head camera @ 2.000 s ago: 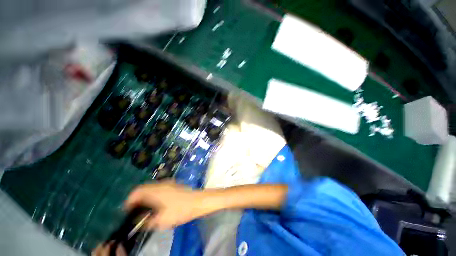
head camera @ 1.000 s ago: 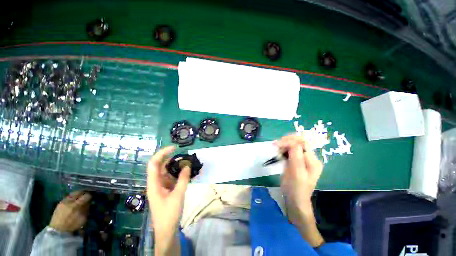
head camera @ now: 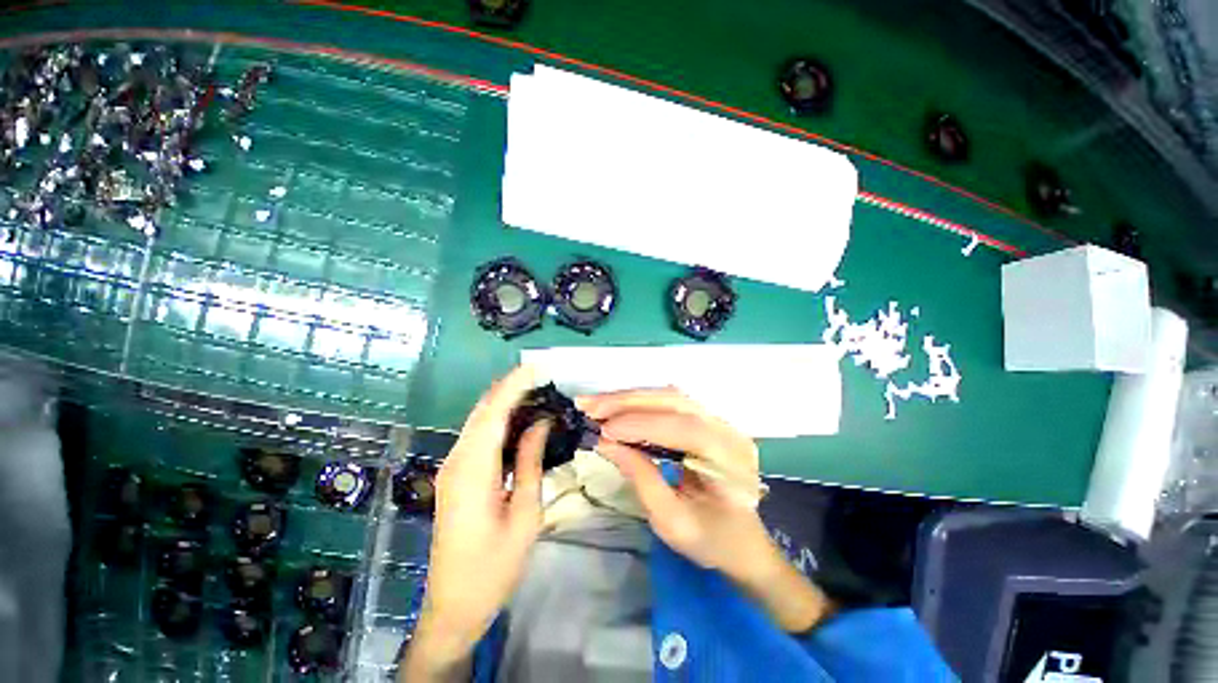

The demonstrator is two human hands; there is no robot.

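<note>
My left hand point(head camera: 484, 494) holds a round black housing point(head camera: 545, 424) on edge between fingers and thumb, near the bench's front edge. My right hand point(head camera: 681, 467) holds a thin dark tool point(head camera: 651, 451) and its fingertips meet the housing's right rim. The tool's tip and whatever is at the rim are too small to tell. A white strip point(head camera: 748, 387) lies just behind my hands. Three more black housings lie behind it: a left one point(head camera: 508, 298), one beside it point(head camera: 584, 295) and one farther right point(head camera: 701, 302).
A stack of white sheets point(head camera: 675, 174) lies behind the housings. Small white pieces point(head camera: 882, 340), a white box point(head camera: 1075, 310) and a white roll point(head camera: 1135, 427) are at right. A clear tray point(head camera: 334, 227) with metallic parts is at left, a housing tray point(head camera: 374, 560) below. A dark bin point(head camera: 962, 574) stands lower right.
My right hand has moved left from the white strip to the housing in my left hand. The housing has turned on edge. The other person's hand at lower left has gone.
</note>
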